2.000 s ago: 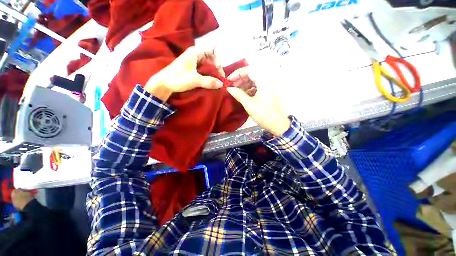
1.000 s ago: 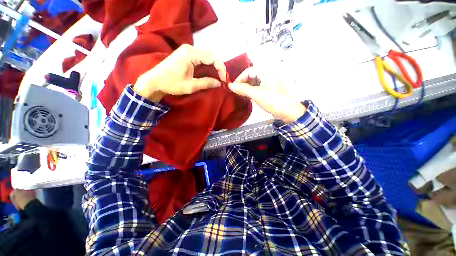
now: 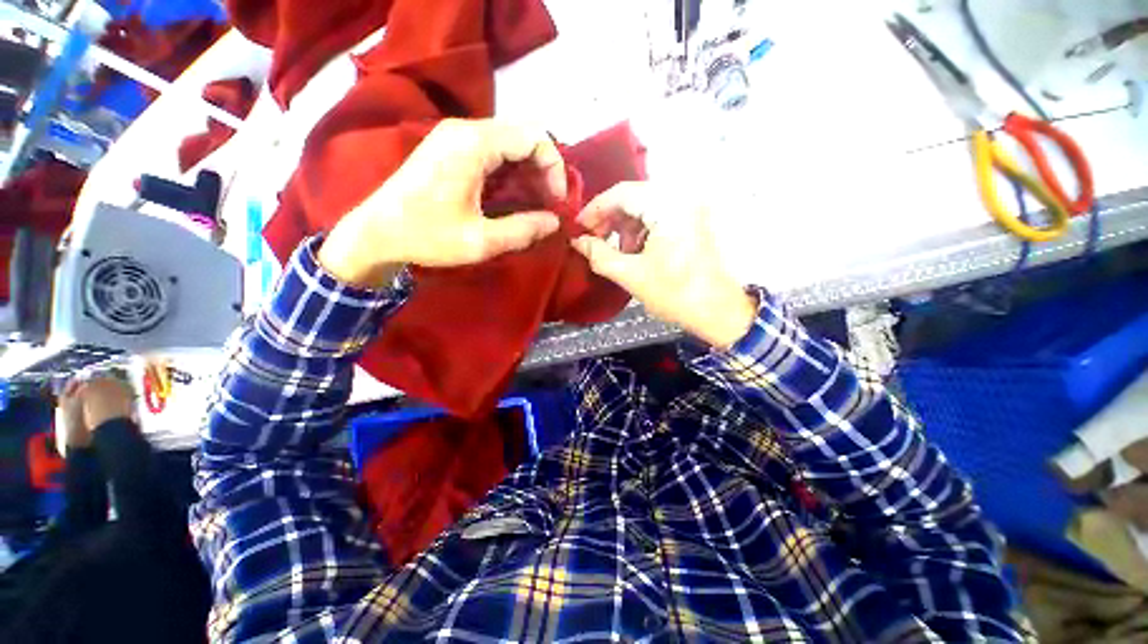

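Observation:
A rust-red garment piece [image 3: 466,330] lies on the white table left of the needle area and hangs over the front edge. My left hand [image 3: 460,201] pinches its edge between thumb and forefinger, the fingers forming a ring. My right hand [image 3: 661,252] pinches the same edge just to the right, fingertips almost touching the left ones. What lies exactly between the fingertips is too small to tell. The presser foot area [image 3: 726,78] is beyond my right hand, blurred by glare.
Scissors with yellow and red handles [image 3: 1035,176] lie at the right, beside a dark cord. A grey motor housing [image 3: 151,283] stands at the left. A blue bin [image 3: 534,428] with red cloth is below the table edge. A blue basket [image 3: 995,403] is lower right. Another person's hands [image 3: 95,405] show far left.
My hands still pinch the cloth edge; the left thumb and forefinger now form a wider ring. Another person's hands have come into view at far left. The whole view has shifted slightly.

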